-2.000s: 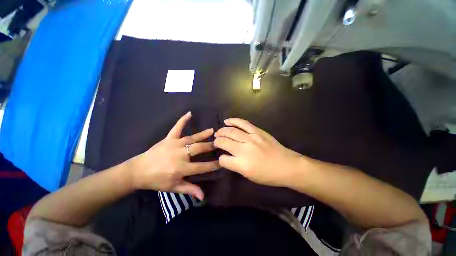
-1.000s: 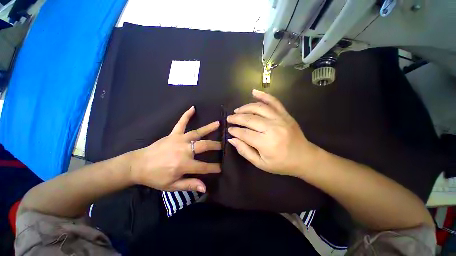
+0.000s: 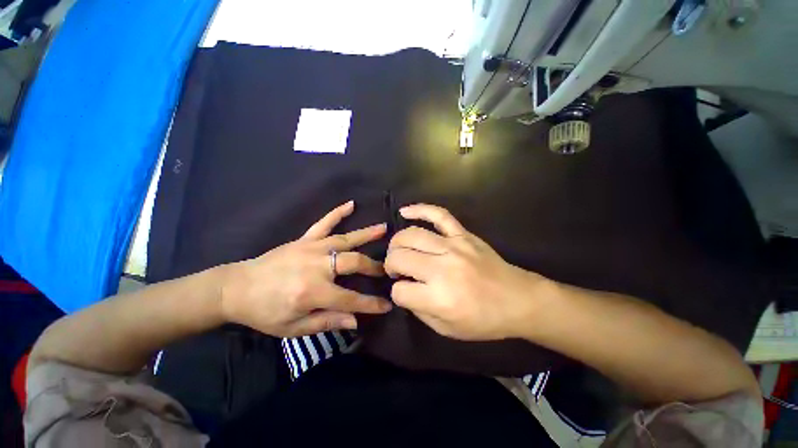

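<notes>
A dark brown-black garment panel (image 3: 254, 192) lies spread under the machine, its front edge over the lap. A short dark slit, a pocket opening or seam (image 3: 388, 203), runs between my hands. My left hand (image 3: 302, 284) lies flat left of it, fingers spread, tips at its edge, a ring on one finger. My right hand (image 3: 459, 280) is on its right side, fingers bent, tips at the slit and touching the left fingertips; whether they pinch cloth is hidden. A white paper label (image 3: 323, 131) lies on the panel. The presser foot (image 3: 466, 136) is beyond my right hand.
The off-white sewing machine (image 3: 630, 44) fills the upper right, with its ribbed tension dial (image 3: 570, 136) above the panel. A blue sheet (image 3: 96, 149) lies at the left. The white table (image 3: 332, 24) shows behind the panel. Striped cloth (image 3: 315, 352) shows at the lap.
My right hand has moved down and closer to my left, its fingers more bent over the slit. My left hand has shifted slightly. The panel's back edge has a small bulge near the needle.
</notes>
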